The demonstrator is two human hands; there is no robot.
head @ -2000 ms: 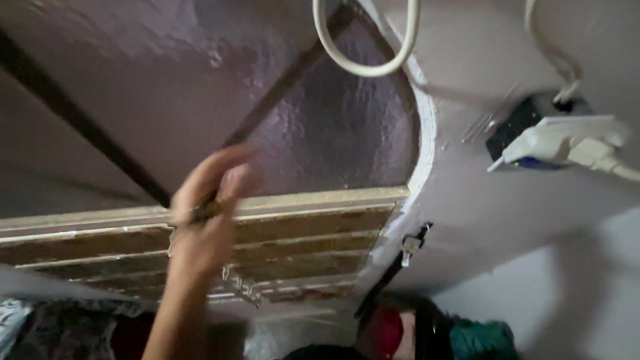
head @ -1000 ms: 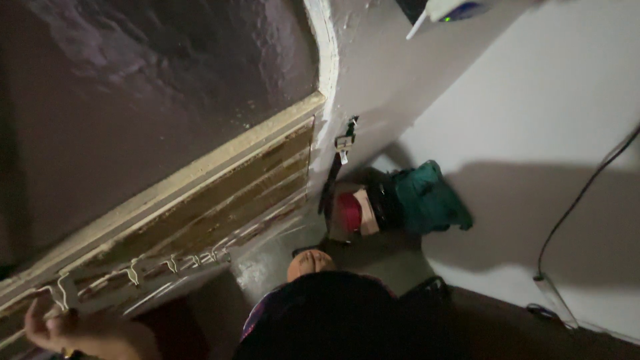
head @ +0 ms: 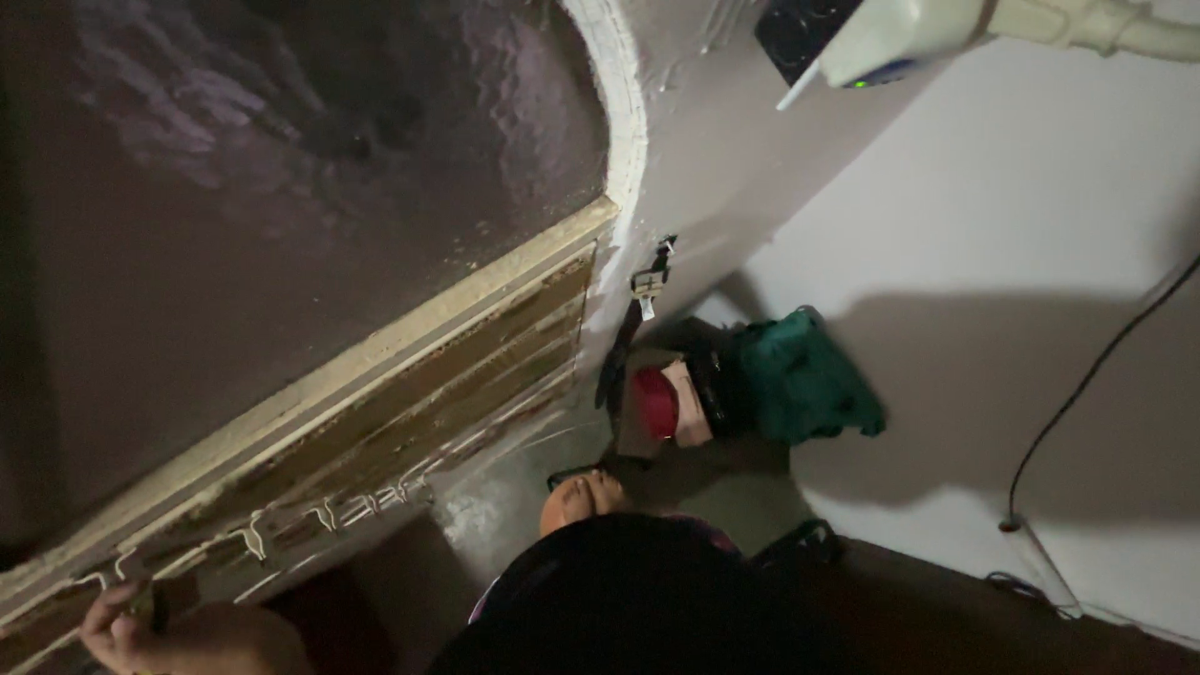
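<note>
My left hand (head: 159,628) is low at the left edge, its fingers curled beside the row of pale hooks (head: 255,536) along the slatted wooden panel (head: 450,375). A small dark thing lies by the fingers; whether they hold it, I cannot tell. Above the panel runs a pale ledge (head: 375,352), bordering a dark, glossy, uneven surface (head: 309,206) with a curved white edge (head: 628,122) at its right. My right hand is out of view.
A black strap with a buckle (head: 647,286) hangs on the wall. Below it are a red item (head: 656,403) and a green bag or cloth (head: 806,380). A bare foot (head: 581,499) shows past dark clothing (head: 637,600). A white plug or adapter (head: 909,42) is at upper right, a black cable (head: 1078,394) at right.
My left hand has gone from the ledge, two seconds ago, down to the hooks at the lower left, where it also was one second ago. The view has turned and shifted considerably.
</note>
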